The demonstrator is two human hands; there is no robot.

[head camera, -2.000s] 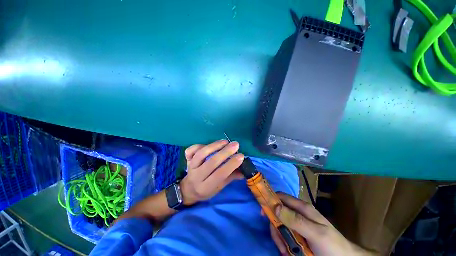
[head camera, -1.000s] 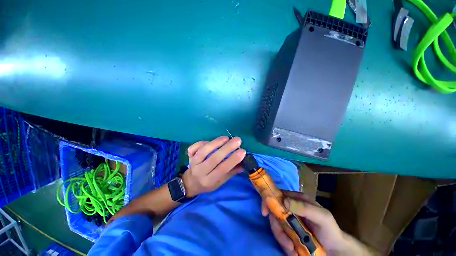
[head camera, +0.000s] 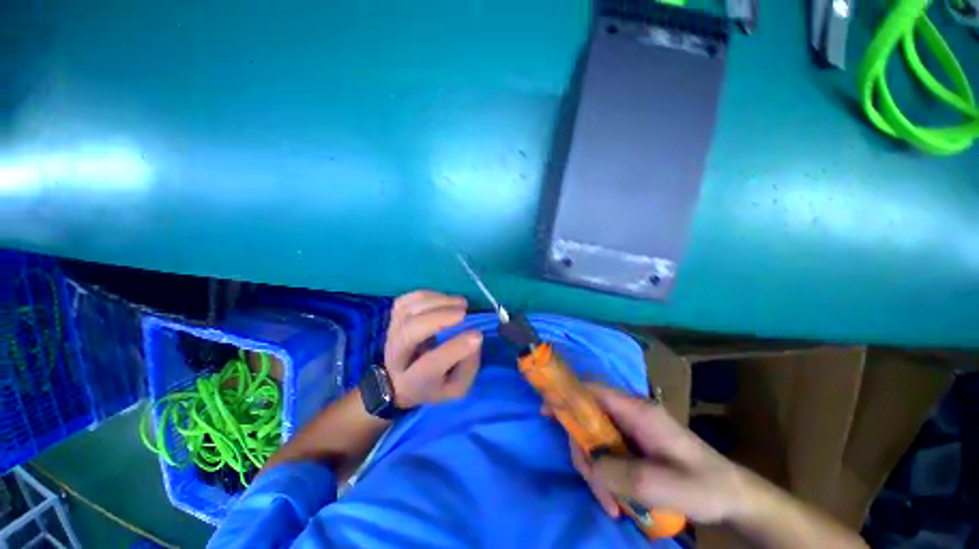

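The orange electric screwdriver (head camera: 569,399) is in my right hand (head camera: 671,456), its black nose and thin bit pointing up and left toward the bench edge. My left hand (head camera: 427,349) is beside the nose with its fingers curled, apart from the tool; whether something small is between the fingertips cannot be told. The dark grey housing (head camera: 639,161) lies on the green bench, smooth face up, with screw holes near its corners. Its far end is cut by the top edge of the picture, where a bit of green strap (head camera: 671,2) shows.
A coiled green strap (head camera: 880,91) lies at the right of the bench, with grey strips (head camera: 832,32) beside it. Below the bench, a blue crate (head camera: 311,349) holds green coils at the left. A cardboard box (head camera: 794,429) stands open at the lower right.
My left hand has come off the screwdriver's nose, and the bit now shows in full. The housing and strap appear higher and further left in the view, the housing's side less visible.
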